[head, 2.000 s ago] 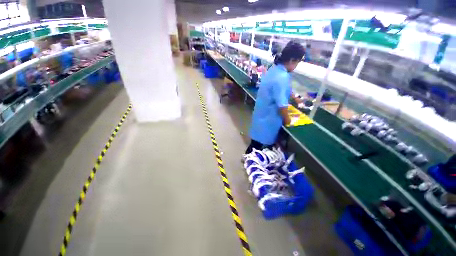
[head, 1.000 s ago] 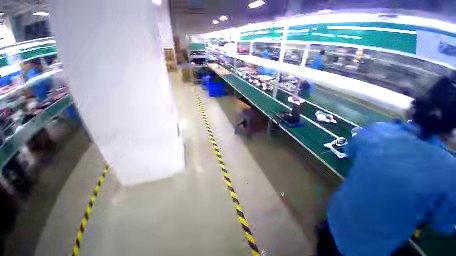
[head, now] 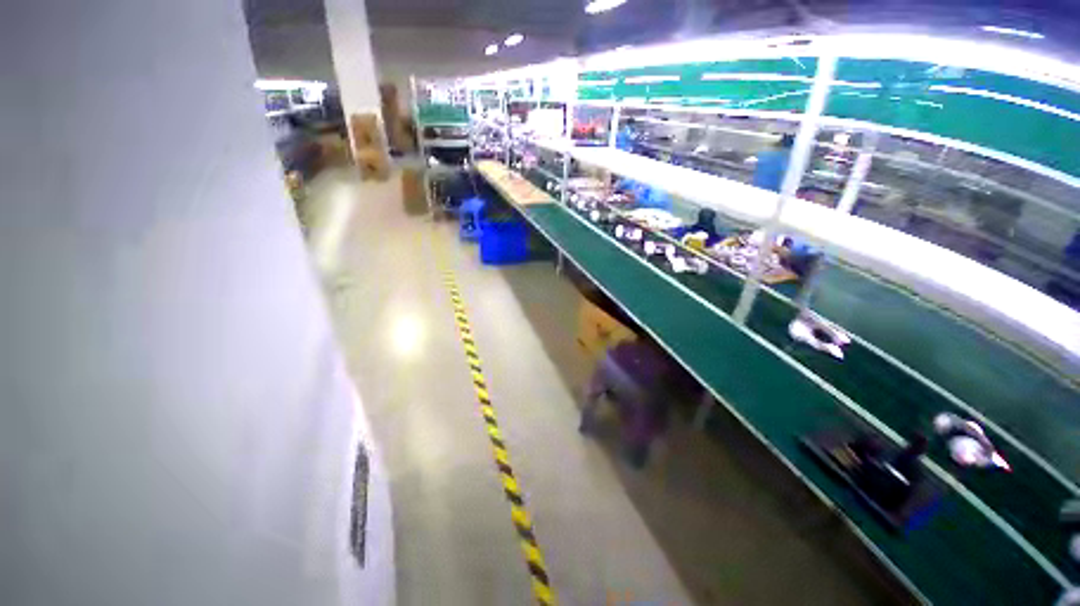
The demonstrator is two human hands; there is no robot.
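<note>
Neither of my hands is in the picture. Nearest in front on the right is a long green-topped bench (head: 711,355). A dark tray-like object with black parts (head: 882,474) lies on it at the lower right. White headphones (head: 971,442) lie on the bench's far strip beyond it. Another white headphone set (head: 820,337) lies further up the same strip. The picture is blurred, so small details cannot be told.
A large white pillar (head: 154,331) fills the left side. Yellow-black floor tape (head: 482,403) runs along the aisle. A purplish stool (head: 628,397) and a cardboard box (head: 602,327) stand under the bench edge. A blue bin (head: 503,243) stands farther along the aisle.
The view has moved forward along the aisle. The person in blue at the right and the blue bin of white headphones have left the picture. The pillar is now much nearer.
</note>
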